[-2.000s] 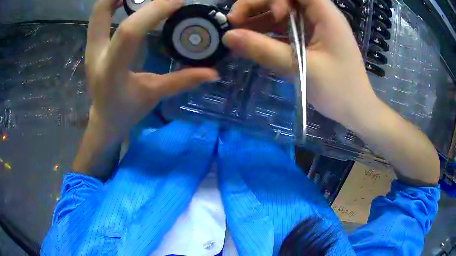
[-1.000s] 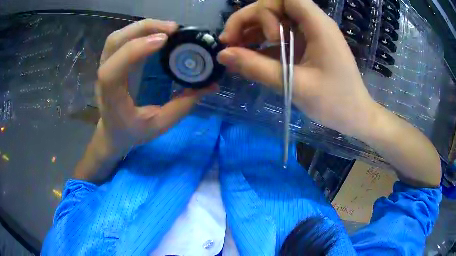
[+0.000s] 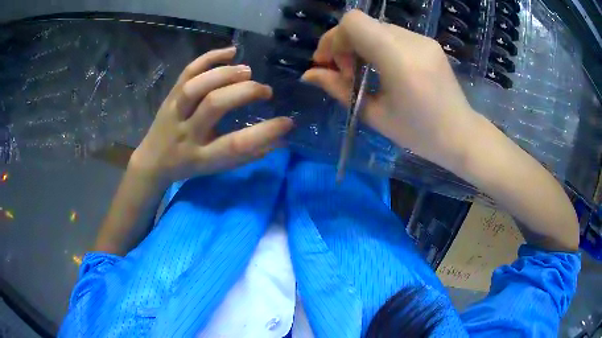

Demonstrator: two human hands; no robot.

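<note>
My left hand [image 3: 204, 119] is open and empty, fingers curled apart, left of centre. My right hand [image 3: 402, 82] holds the silver tweezers [image 3: 352, 125] back along its palm, points downward. Its thumb and index fingertip are at the right edge of a dark round unit [image 3: 287, 63] in the clear blister tray [image 3: 369, 148]; whether they grip it is hidden. More black units stand above it in that column, seen as thin dark ovals [image 3: 297, 34]. The concentric-ring face of a unit does not show.
More black units [image 3: 505, 43] stand in columns at the upper right. Crinkled clear trays or wrap [image 3: 92, 86] lie at the left. A brown cardboard piece [image 3: 478, 247] with handwriting and a dark flat object [image 3: 432, 224] are low at the right. A blue item [image 3: 589, 214] is at the right edge.
The ringed black unit held between both hands has left my left hand, which is now empty. My right hand has moved slightly, with the tweezers now more tilted. More tray units show near the top centre.
</note>
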